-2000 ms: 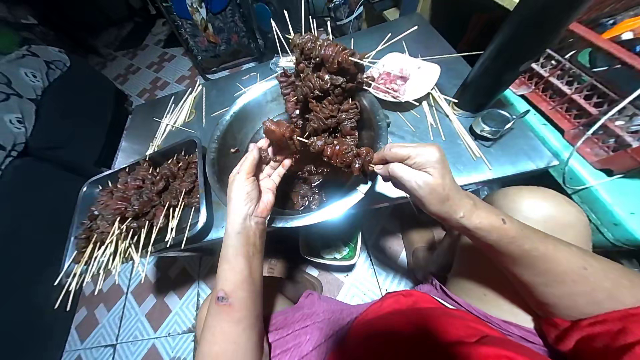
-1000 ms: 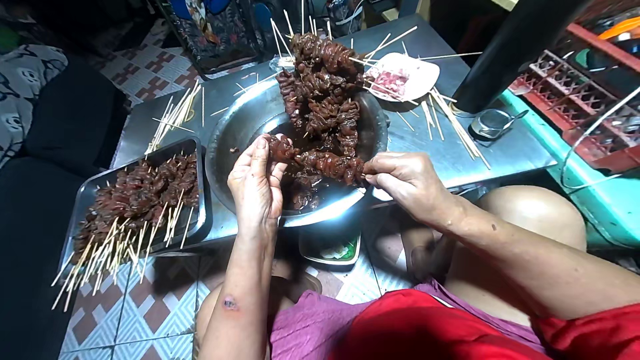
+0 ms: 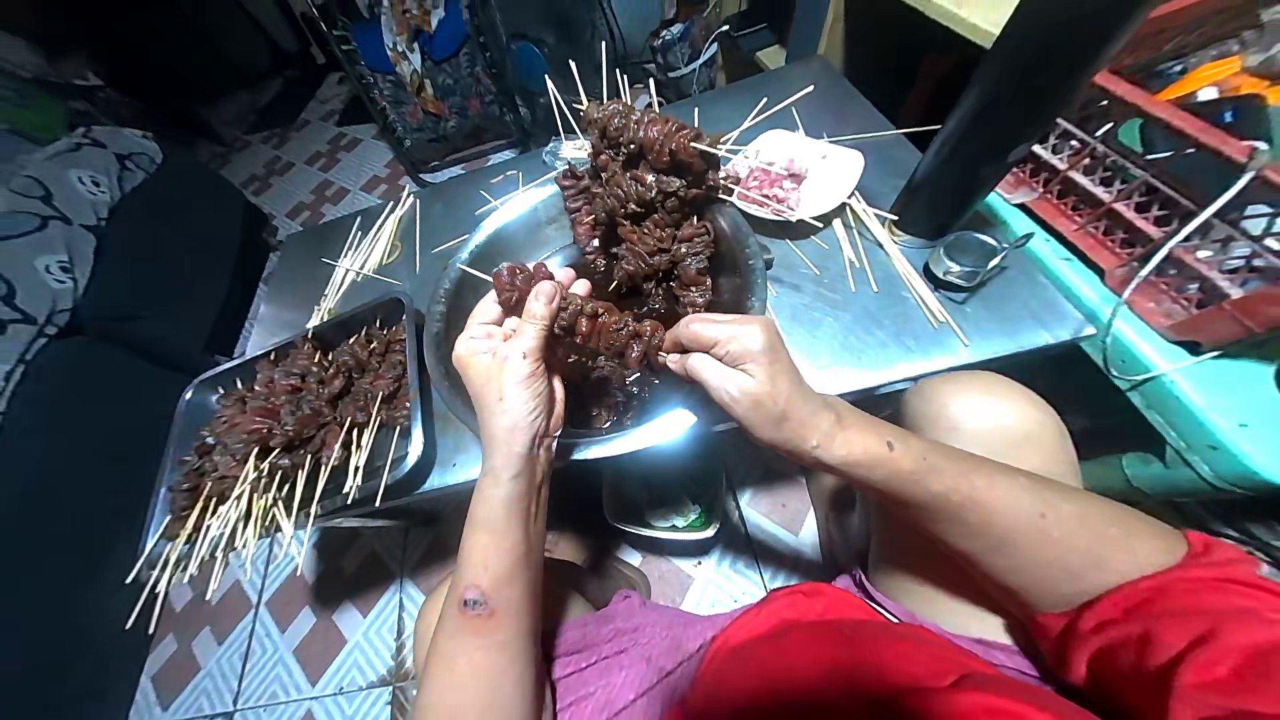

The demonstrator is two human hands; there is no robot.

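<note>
My left hand (image 3: 520,355) grips a skewer of dark marinated meat (image 3: 600,332) near its left end, where the stick's tip pokes out past the meat. At the skewer's other end, my right hand (image 3: 735,370) pinches the stick. Both hands are over the near part of a large metal basin (image 3: 450,385). Loose dark meat lies low in the basin, and a tall pile of meat skewers (image 3: 650,190) rises from its far side. To the left, a metal tray (image 3: 420,440) holds many meat skewers with their bare sticks pointing toward me.
Loose bamboo sticks (image 3: 370,250) lie behind the tray, with more sticks (image 3: 905,265) at the right. A white plate (image 3: 835,170) bears pale pink meat. A small glass container (image 3: 965,262) stands near a dark post (image 3: 1010,120). Beyond is a red crate (image 3: 1120,220).
The skewer's meat was in two separate parts two seconds ago; it now forms one row along the stick. The left end of the stick now shows beyond the meat.
</note>
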